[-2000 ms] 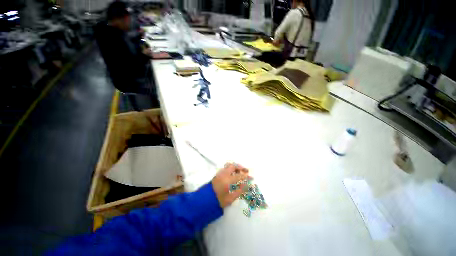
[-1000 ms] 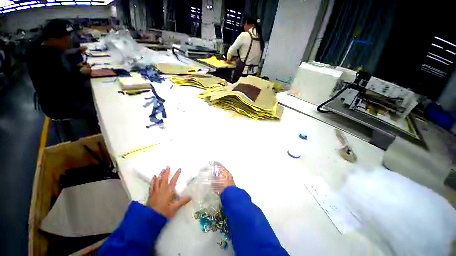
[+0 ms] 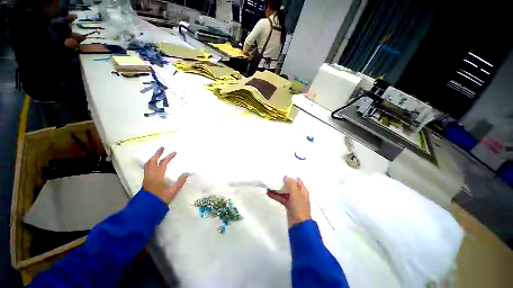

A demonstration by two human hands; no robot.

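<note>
A small heap of gold and turquoise-blue metal pieces (image 3: 218, 209) lies on thin white sheeting (image 3: 247, 253) in front of me, between my hands. My left hand (image 3: 162, 175) is open above the sheeting, up and left of the heap, fingers apart and empty. My right hand (image 3: 295, 199) is to the right of the heap. Its fingers are closed at a thin pale edge that runs left from the fingertips, apparently sheeting or clear plastic; glare hides its outline. A small dark red patch shows at its fingertips, too blurred to name.
White soft sheets (image 3: 394, 225) are heaped at right. A white bottle (image 3: 304, 147) with blue parts and a grey-beige tool (image 3: 351, 154) stand beyond. Yellow-edged panels (image 3: 256, 95), navy strips (image 3: 156, 97) and a machine (image 3: 394, 107) are farther back. A wooden crate (image 3: 19, 197) is below left. Two people are beyond.
The view has turned right. Both hands were around crinkled clear plastic over the heap; they are now apart, with the heap uncovered. The pieces lie more spread out.
</note>
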